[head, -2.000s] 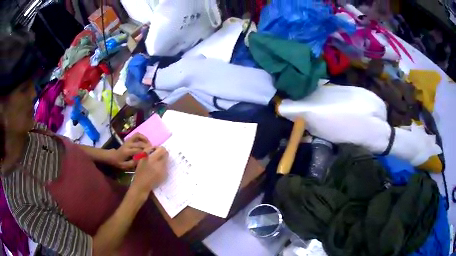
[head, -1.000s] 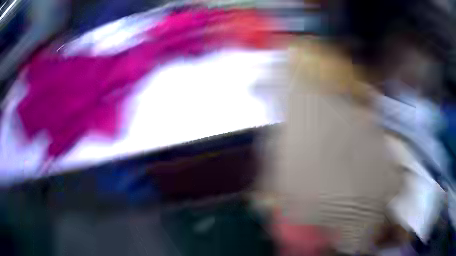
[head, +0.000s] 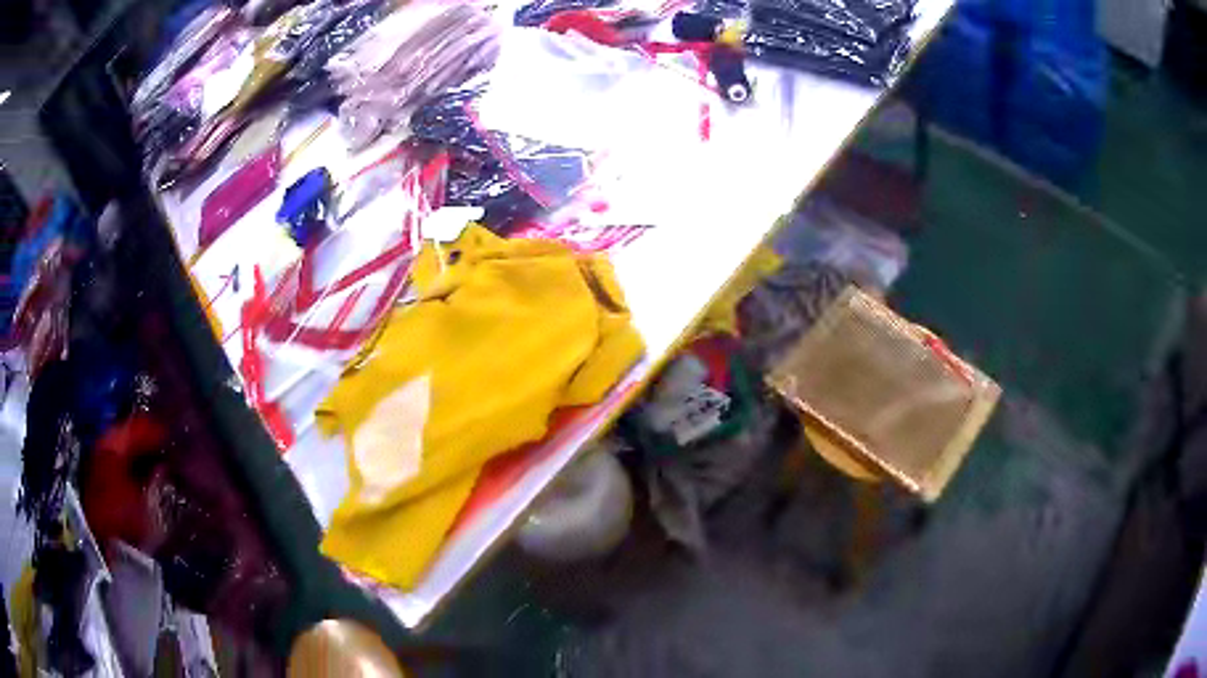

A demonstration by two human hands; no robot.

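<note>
Neither of my hands is in view. A white-topped table (head: 688, 272) runs from the lower left to the upper right in front of me. A yellow garment (head: 510, 344) lies spread on its near end, with a pale patch (head: 393, 435) on it. Red strips (head: 258, 351) and a small dark blue item (head: 305, 199) lie beyond it. A heap of pinkish and dark pieces (head: 410, 66) lies farther back. Dark shiny plastic-wrapped goods (head: 827, 33) lie at the upper right end.
A tan, flat-topped square piece (head: 880, 384), perhaps a stool or carton, stands right of the table on the green floor (head: 1019, 252). Bags and a white rounded object (head: 579, 510) sit beside the table edge. Blue bundles (head: 1019, 80) stand at upper right. Clothes heap (head: 126, 490) at left.
The view has swung away from the person writing at the papers, through a blurred pass by a beige shape, to another table with the yellow garment.
</note>
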